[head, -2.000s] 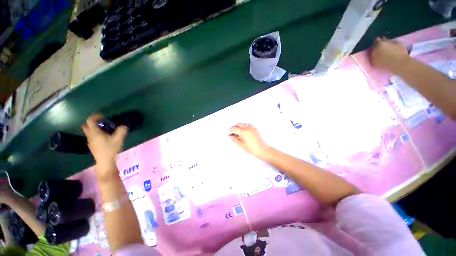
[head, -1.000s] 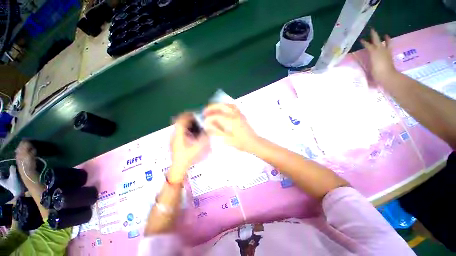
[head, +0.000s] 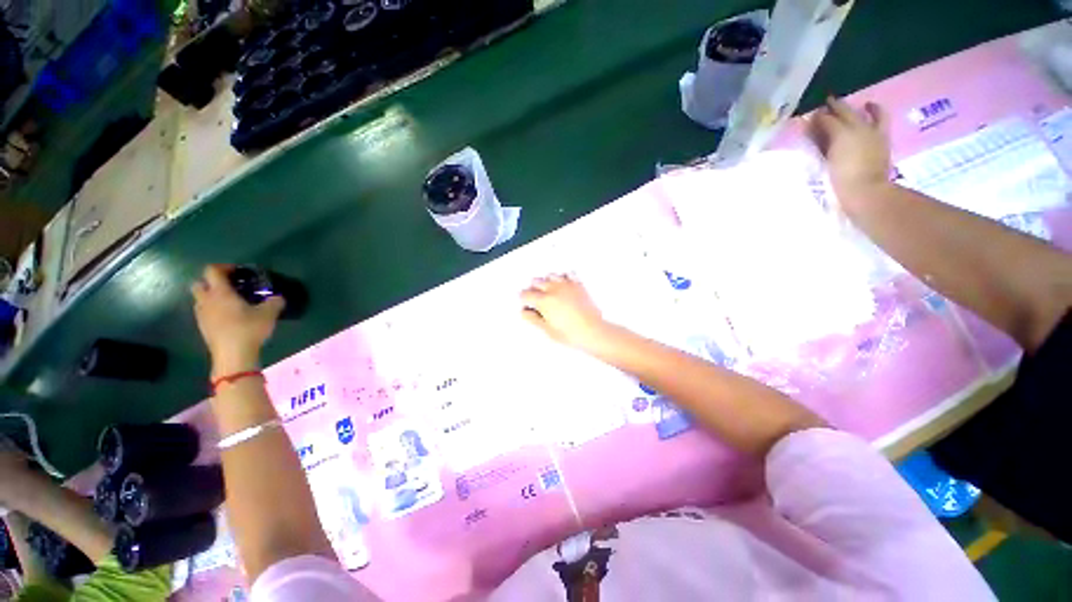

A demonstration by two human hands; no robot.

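My left hand (head: 235, 318) is on a black cylindrical unit (head: 280, 292) that lies on the green belt, its fingers around the near end. My right hand (head: 567, 310) rests palm down on the bright white stack of sleeves (head: 506, 365) on the pink-covered table; glare hides whether its fingers pinch a sheet. A bagged unit (head: 468, 202) stands on the belt between my hands and beyond them, its black top showing out of the white wrap. A second bagged unit (head: 721, 73) stands farther right by the white post.
Another bare unit (head: 122, 360) lies on the belt at left. Several black units (head: 171, 494) are piled at the table's left end, beside a neighbour's arm (head: 59, 500). A white post (head: 782, 82) rises at the belt edge. The right neighbour's hand (head: 856, 147) is over the white pile. A black tray (head: 353, 53) lies across the belt.
My hands were together over the table with a dark unit and white sleeve; they are now apart. A bagged unit now stands on the belt. The other bagged unit has moved right.
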